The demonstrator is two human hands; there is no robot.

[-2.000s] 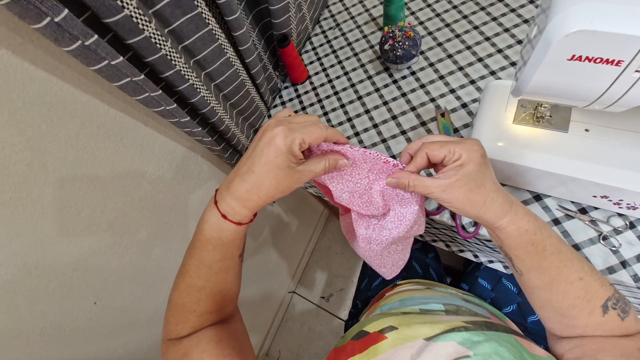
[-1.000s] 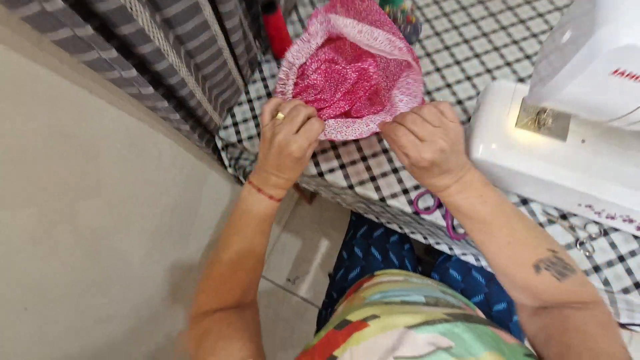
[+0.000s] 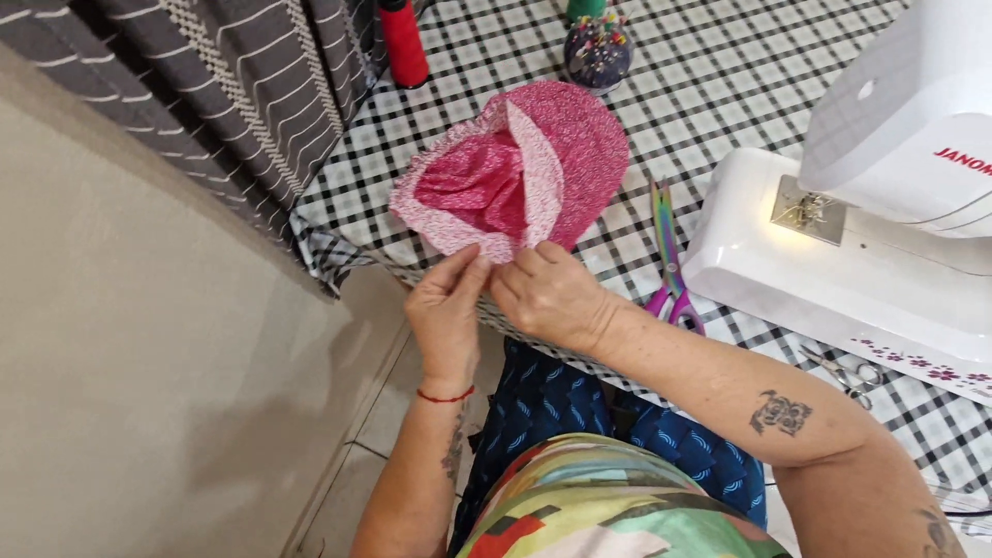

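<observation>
A pink fabric piece (image 3: 593,159), sewn into a cap-like shape with a paler pink band around its opening, lies on the checked cloth near the table's front edge. Its opening shows darker pink, bunched cloth inside. My left hand (image 3: 449,310) pinches the near edge of the pale band between thumb and fingers. Right beside it, my right hand (image 3: 546,294) grips the same edge with curled fingers, partly covering it. The fingertips of both hands are close together.
A white Janome sewing machine (image 3: 860,271) stands at right, its lamp lit. Rainbow-bladed scissors (image 3: 668,248) lie beside it, small metal scissors (image 3: 845,373) nearer the front. A pincushion (image 3: 598,54), a green spool (image 3: 587,9) and a red thread spool (image 3: 404,46) stand behind the fabric. A curtain (image 3: 232,85) hangs left.
The pink piece, folded between my hands two seconds ago, is now spread with its opening showing. Since one second ago my hands have come together at its near edge.
</observation>
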